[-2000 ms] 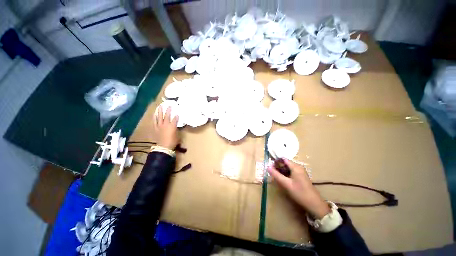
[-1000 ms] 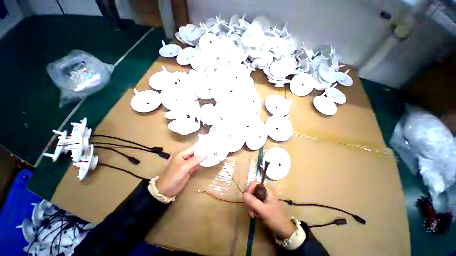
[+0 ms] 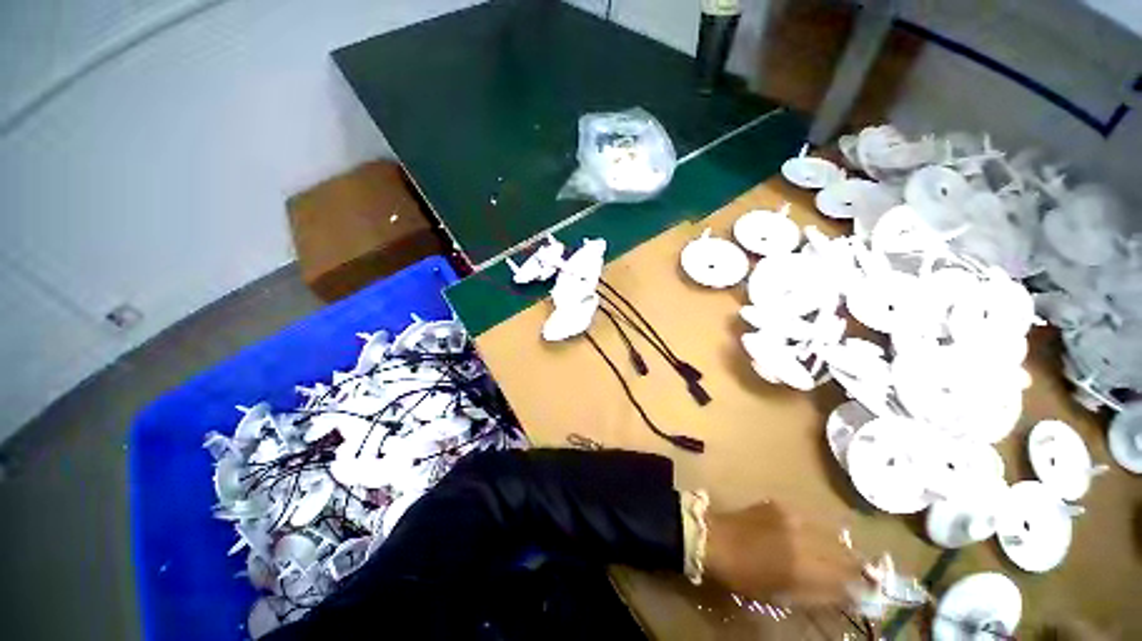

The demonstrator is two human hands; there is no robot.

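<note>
My left hand (image 3: pixel 783 551) reaches from a dark sleeve over the cardboard at the lower right. It is blurred, and its fingertips are at a small shiny white thing (image 3: pixel 892 584); I cannot tell whether they grip it. Thin dark wires (image 3: pixel 862 622) show just below. A white disc (image 3: pixel 981 606) lies to the right, cut by the lower edge, with a dark thin shape across it. The large heap of white discs (image 3: pixel 895 457) lies beyond my hand. My right hand cannot be made out.
Wired discs (image 3: pixel 572 313) with black cords lie at the cardboard's left edge. A blue crate (image 3: pixel 169 501) of wired white pieces stands below left. A clear bag (image 3: pixel 626 157) lies on the green bench (image 3: pixel 463 113). A brown carton (image 3: pixel 357 225) stands behind the crate.
The view has swung left, bringing in the crate and carton. My left hand is no longer clearly holding a disc. My right hand and its dark-handled tool have dropped out of clear view.
</note>
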